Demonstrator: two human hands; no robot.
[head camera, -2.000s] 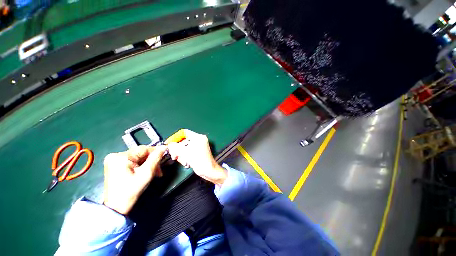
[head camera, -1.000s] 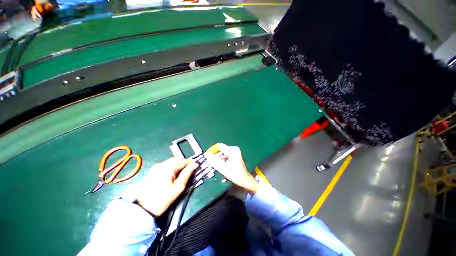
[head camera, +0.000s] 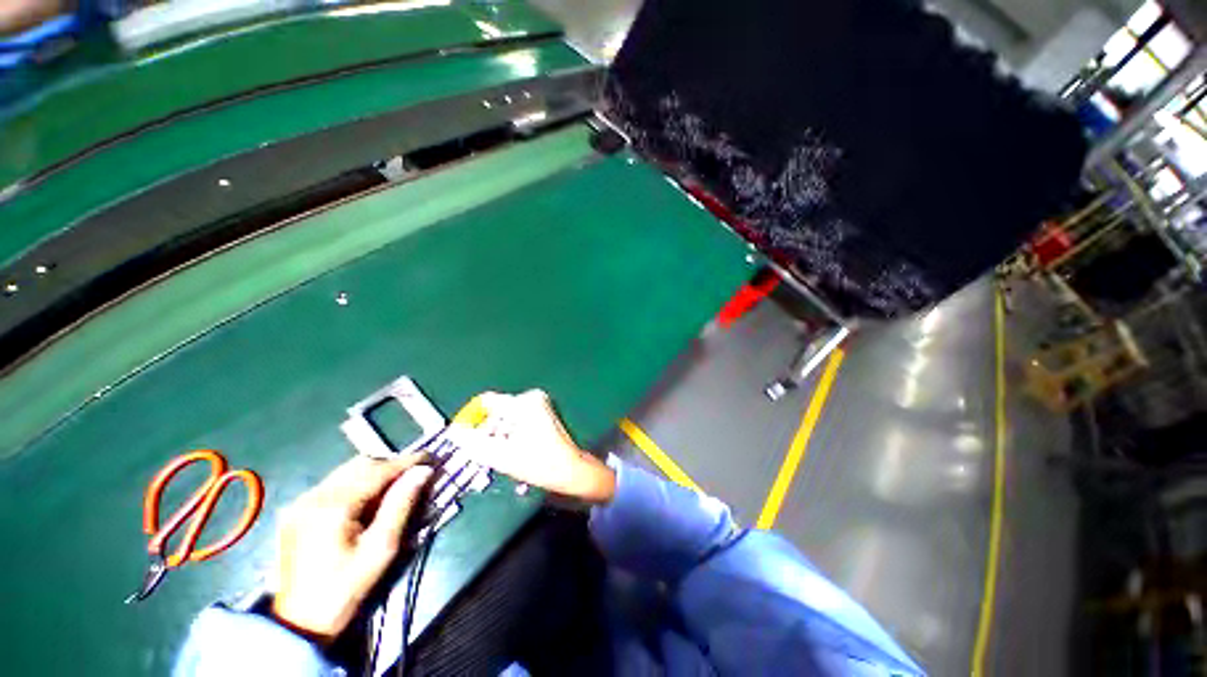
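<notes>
The light grey housing lies near the bench edge, its rectangular window facing away from me. Its slotted end is between my hands, with several pale cable ends side by side. Black cables run from there down to my lap. My left hand holds the left side of the slotted end, thumb and index finger together. My right hand, with an orange-yellow finger cot, is on the right side at the slots; its fingertips are partly hidden. What it pinches is too small to tell.
Orange-handled scissors lie on the green bench left of my left hand. A dark rail and green line run behind. A black cable rack stands at the right, with a red object below. Black cable bundle across my lap.
Since two seconds ago, my hands have parted a little and the slots with cable ends and cables show between them. The whole view has shifted with my head. The scissors stay on the bench.
</notes>
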